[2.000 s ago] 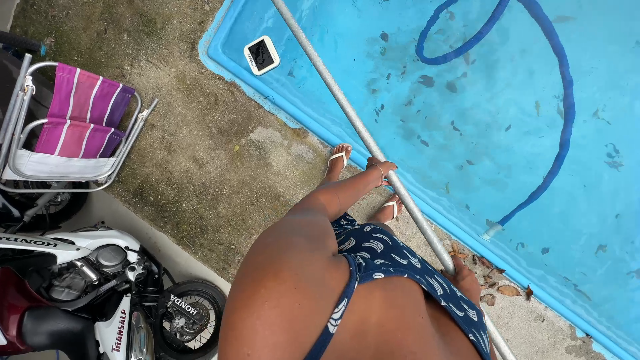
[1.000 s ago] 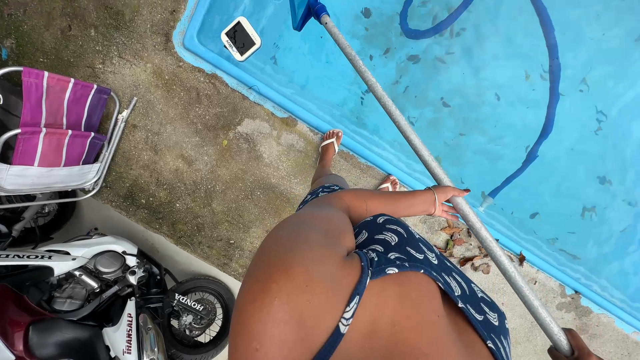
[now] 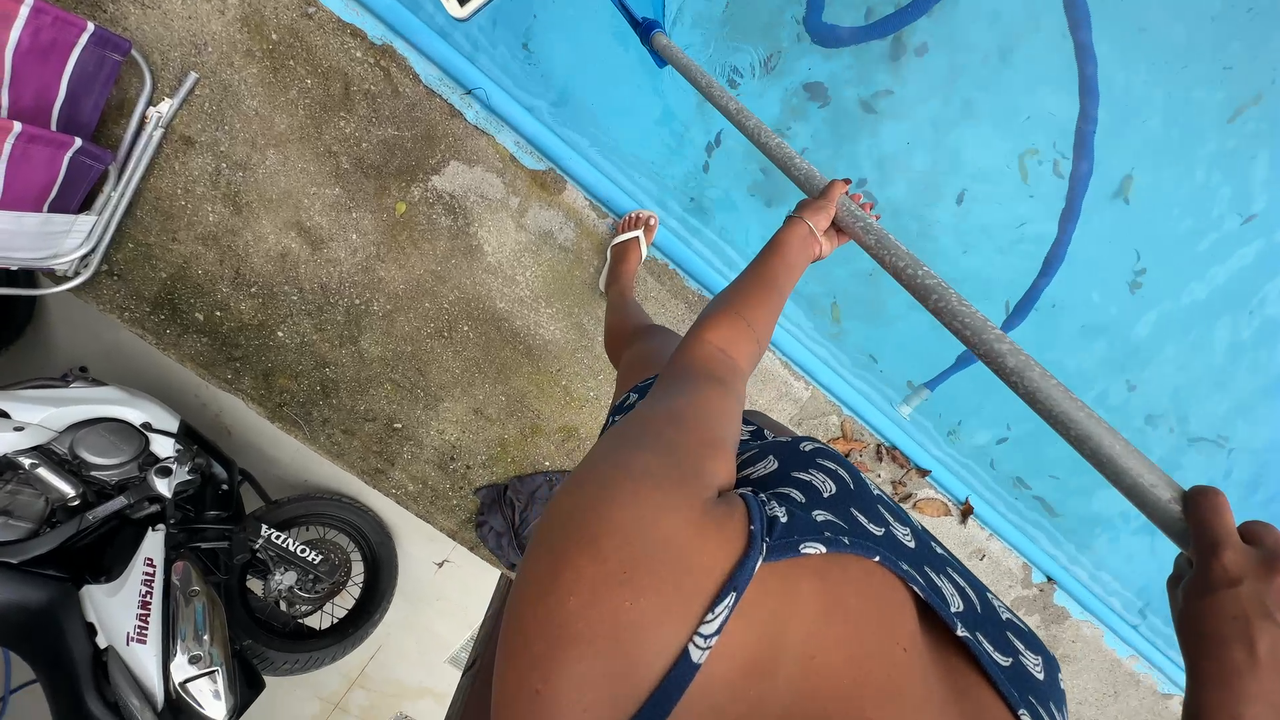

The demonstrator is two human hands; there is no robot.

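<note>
A long grey metal pole slants across the pool, from the upper middle down to the right. On its far end is a blue pool-tool head, partly cut off by the top edge. My left hand, with a thin bracelet at the wrist, is closed around the pole's middle over the water. Near the lower right edge my right hand grips the pole's near end. Under the pole, a blue pool hose curves through the water to a pale fitting near the pool wall. Dark leaves lie scattered in the pool.
The blue pool rim runs diagonally beside my white flip-flop. Dry leaves lie on the concrete edge. Rough concrete is at left, with a folding striped chair, a motorcycle and dark cloth.
The pole has shifted, and its blue head, out of view two seconds ago, now shows at the top. My left arm has stretched out farther over the water. The view has moved.
</note>
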